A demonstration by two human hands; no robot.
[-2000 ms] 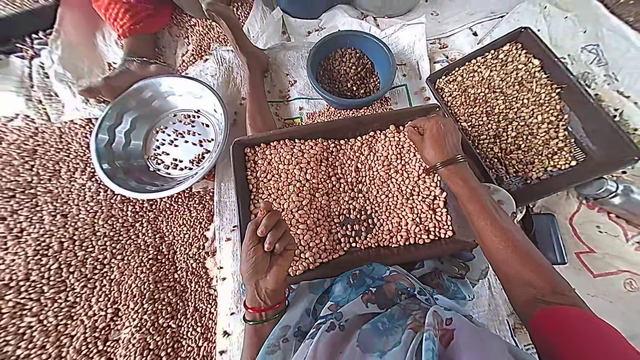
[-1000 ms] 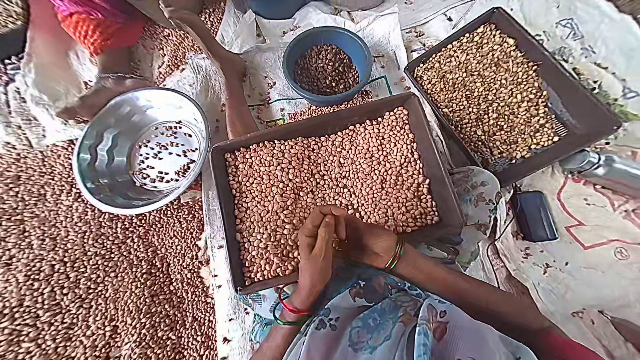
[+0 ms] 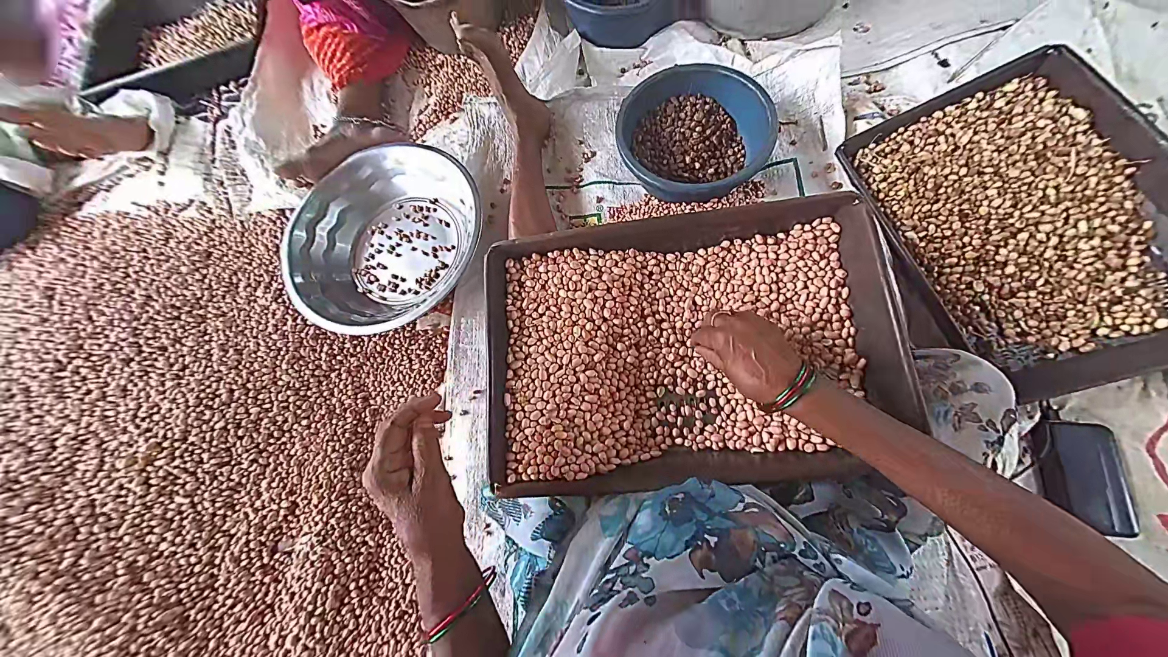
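A dark rectangular tray [image 3: 680, 239] rests at my lap, spread with pinkish-brown nuts or beans [image 3: 584, 365]. My right hand [image 3: 748, 354] is over the right half of the tray, its fingers bent down at the nuts; whether it pinches one is hidden. Left of the tray, my left hand [image 3: 411, 456] is raised over the edge of the large heap, fingers curled together, and I cannot tell if something small is in them. Beyond it stands a shiny steel basin [image 3: 315, 246] with a few dark pieces on its bottom. Behind the tray a blue plastic bowl [image 3: 762, 137] holds darker nuts.
A second dark tray [image 3: 1086, 370] of yellowish-brown nuts lies at the right, near a black phone-like object [image 3: 1090, 474]. The large heap [image 3: 182, 438] covers the left floor. Another person's foot [image 3: 351, 146] is behind the basin, and a person's hand [image 3: 87, 132] is at the far left.
My hands, together at the tray's front edge a second ago, are now apart: the left has moved left past the tray, the right onto the nuts. The view has shifted.
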